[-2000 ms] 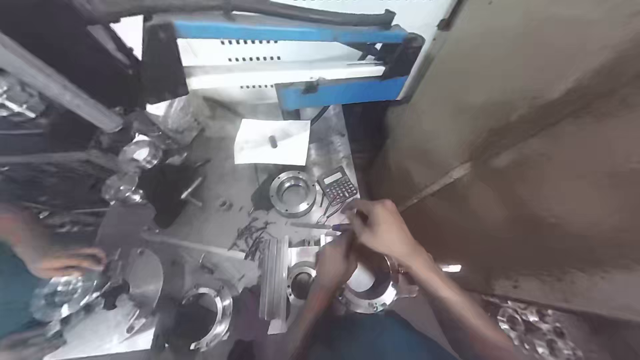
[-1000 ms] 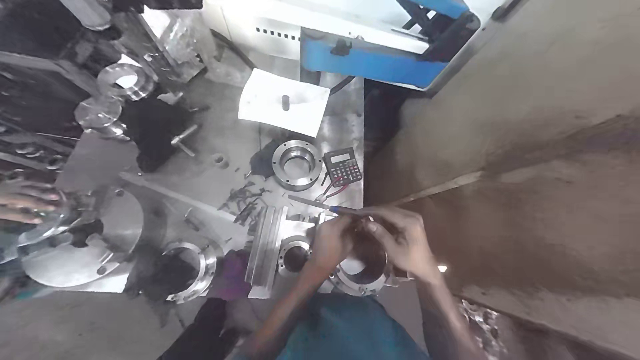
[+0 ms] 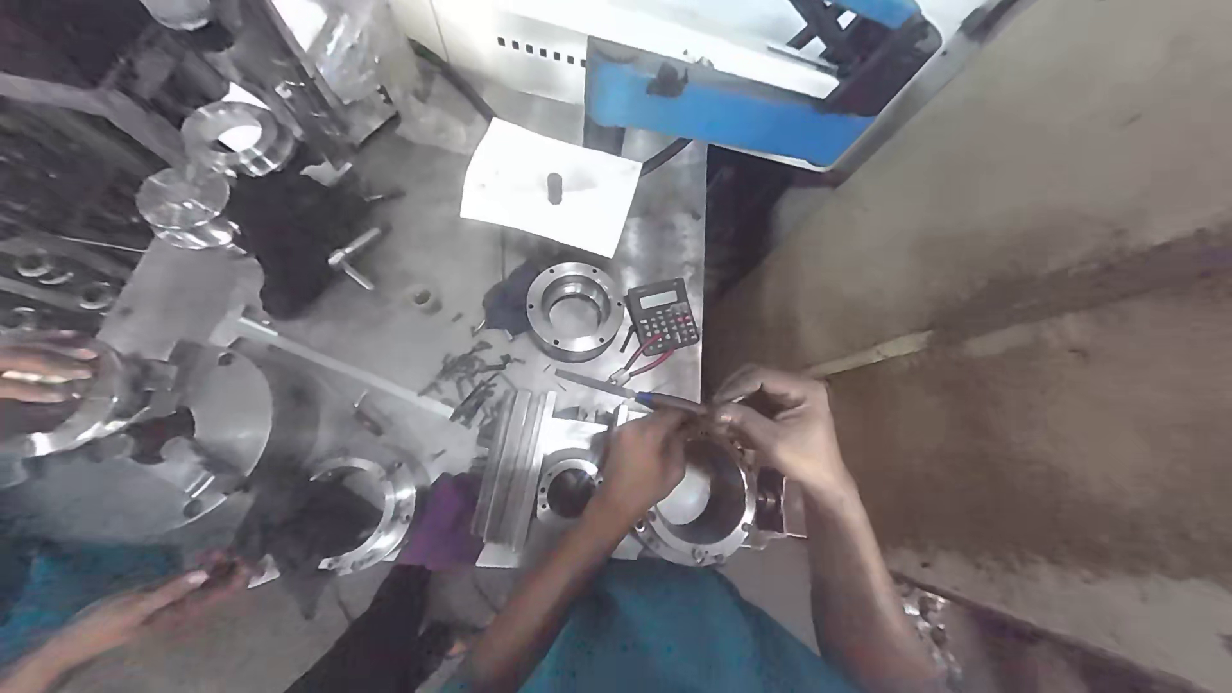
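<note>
My left hand [image 3: 643, 460] is at the upper left rim of a large bored metal housing [image 3: 695, 549], fingers bent downward. My right hand [image 3: 778, 420] is at the housing's upper edge, thumb and fingertips pinched together near a small part too blurred to name. A flat file [image 3: 616, 388] with a blue-marked handle lies just above both hands, its handle end by my right fingertips; whether a hand grips it, I cannot tell. Left of the housing are a smaller bored block [image 3: 570, 489] and a ribbed metal bar [image 3: 515, 470]. What my left fingertips touch is hidden.
Beyond the hands stand a flanged metal ring [image 3: 576, 337], a calculator [image 3: 662, 316], red-handled pliers [image 3: 643, 361] and a paper sheet [image 3: 520, 164]. Small screws [image 3: 472, 371] lie scattered. At left, a co-worker's hand [image 3: 43, 373] rests on a metal ring. A brown wall [image 3: 1011, 385] borders the right.
Both my hands stay near the housing's upper rim, closer together than two seconds ago. The view has shifted. At lower left, another hand of a co-worker has come into view.
</note>
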